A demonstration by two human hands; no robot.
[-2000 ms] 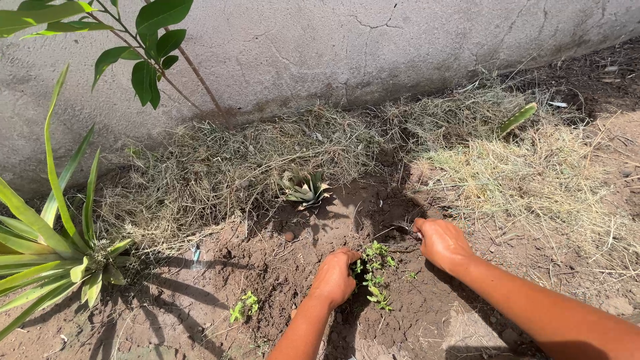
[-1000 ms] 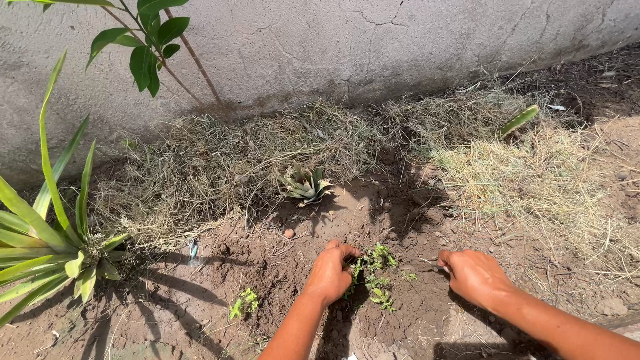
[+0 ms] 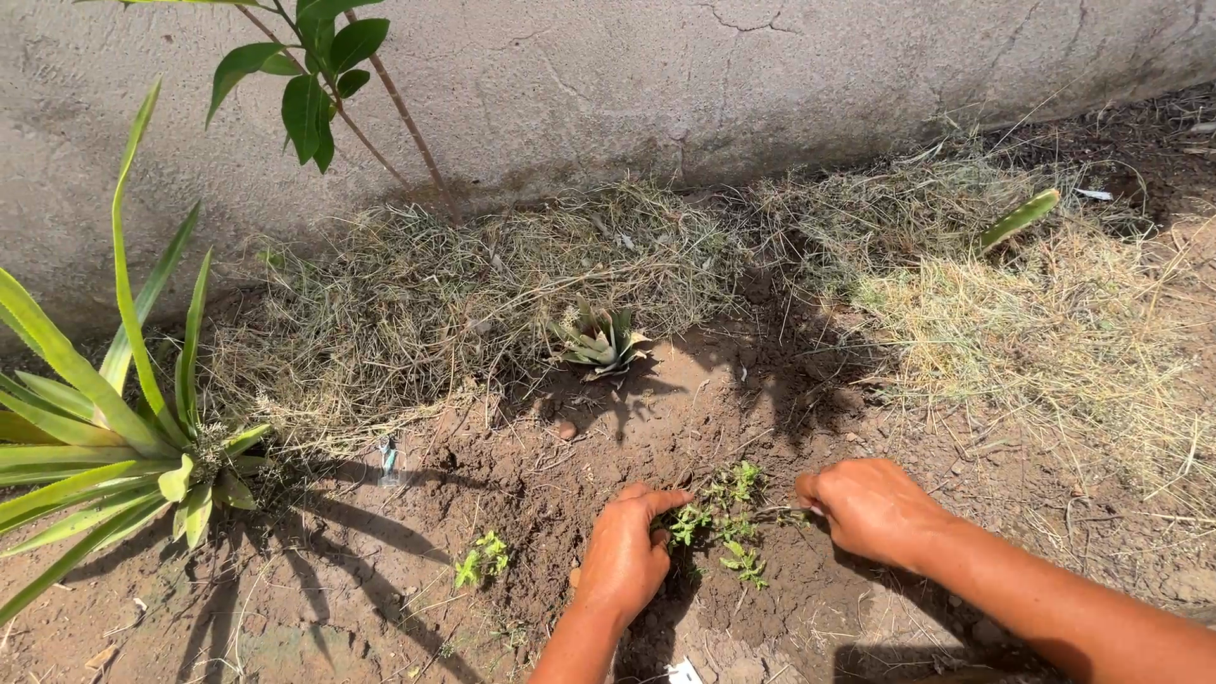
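Small green leafy seedlings (image 3: pixel 727 522) lie low on dark, loose soil (image 3: pixel 807 608) between my two hands. My left hand (image 3: pixel 627 546) is at their left edge, index finger stretched over the leaves and the other fingers curled; whether it grips a stem is hidden. On their right, my right hand (image 3: pixel 869 508) has its fingertips pinched on a thin stem (image 3: pixel 781 514) that runs toward the leaves. Another small seedling (image 3: pixel 483 560) grows to the left of my left hand. Beyond both hands stands a small spiky rosette plant (image 3: pixel 600 340).
A large long-leaved spiky plant (image 3: pixel 104 446) stands at the left. Dry grass (image 3: pixel 456 304) lies along a cracked plaster wall (image 3: pixel 589 104), with a thick green leaf (image 3: pixel 1018 220) sticking up from it. A leafy sapling (image 3: pixel 318 85) leans there. A white scrap (image 3: pixel 682 673) lies at the bottom edge.
My right hand has come back from the dark soil patch at the upper right to beside the seedlings, its fingers now at a stem. My left hand has stayed at their left side.
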